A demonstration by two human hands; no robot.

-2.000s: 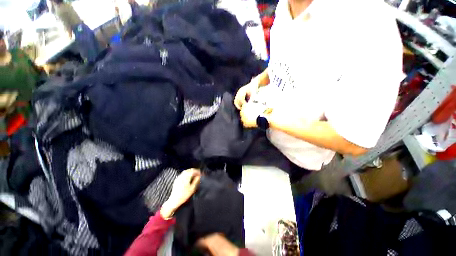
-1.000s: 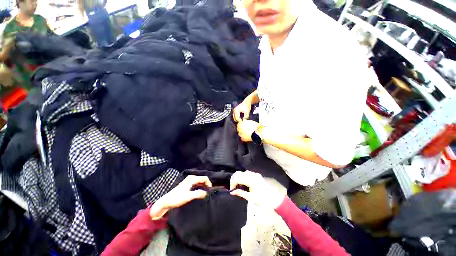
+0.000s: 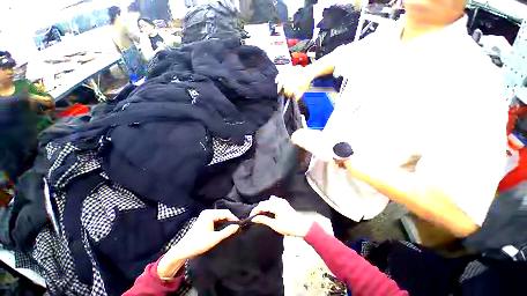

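A plain black garment piece [image 3: 240,263] hangs over the near table edge in front of me. My left hand [image 3: 211,231] and my right hand [image 3: 277,217] pinch its thick folded top edge between the fingertips, close together. No tool shows in my fingers. Just beyond, a dark grey garment [image 3: 268,156] is held up by a person in white [image 3: 404,110] with both hands. A large navy heap [image 3: 159,139] with black-and-white checked lining [image 3: 107,211] lies to the left.
The bare white table end [image 3: 300,254] with small dark and brassy bits is at lower right. A blue bin [image 3: 318,108] is behind the person's arm. Dark checked garments [image 3: 416,269] lie at lower right. Other people and tables are at the back left.
My hands came together on the black piece's edge and have since moved closer to each other. The person in white has raised and spread the grey garment, one arm reaching farther back.
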